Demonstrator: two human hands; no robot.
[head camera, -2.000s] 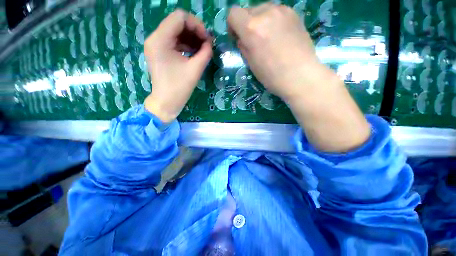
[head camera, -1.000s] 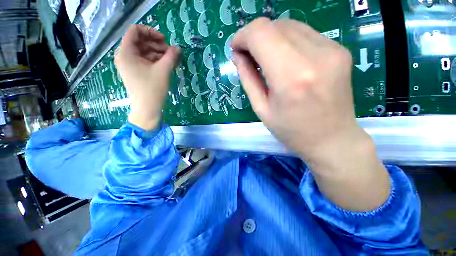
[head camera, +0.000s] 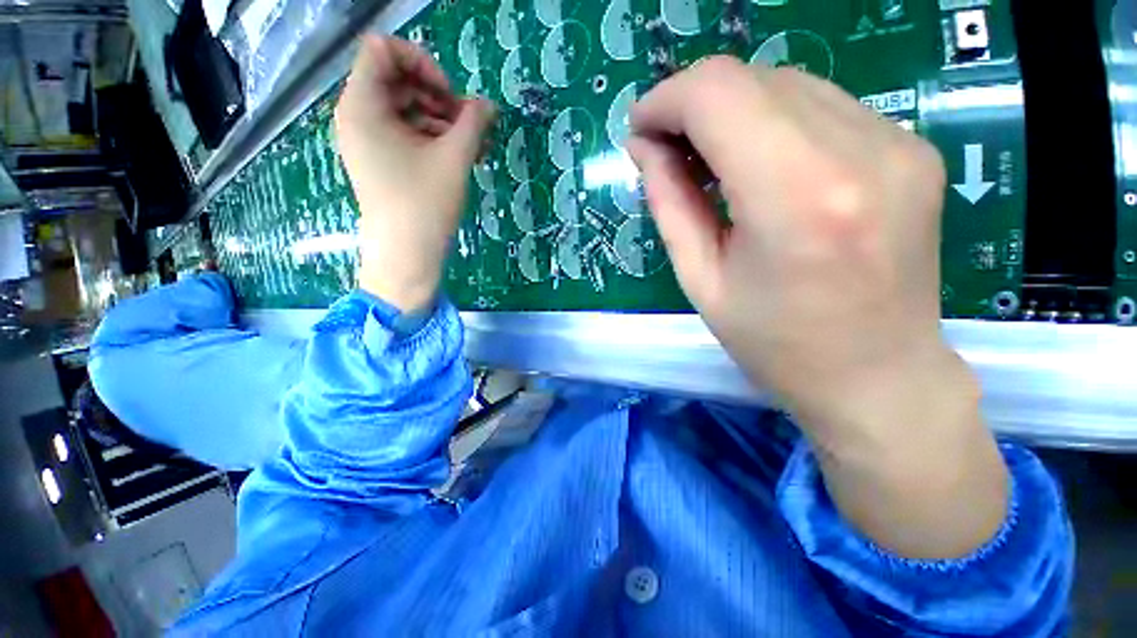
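A green circuit board (head camera: 698, 299) with rows of white half-filled circles lies in front of me. A small loose pile of silvery leaded components (head camera: 589, 239) lies on it between my hands. Small dark components (head camera: 536, 100) stand among the circles further up. My left hand (head camera: 414, 168) is bare and raised over the board's left part, fingers curled and thumb near them. My right hand (head camera: 810, 212) is bare and over the board right of the pile, thumb and forefinger tips close together. Whether either hand holds a tiny part cannot be made out.
A silver metal rail (head camera: 623, 345) runs along the board's near edge, below my wrists. Another rail (head camera: 281, 106) is at the far left, with a black bin (head camera: 206, 69) and clear plastic bags beyond. A black strip (head camera: 1062, 162) crosses at right. Another person's blue sleeve (head camera: 187, 368) is at left.
The view has turned and moved nearer the board's right part since the first frame. My hands have moved apart, off the circles. Since the second frame they keep nearly the same pose.
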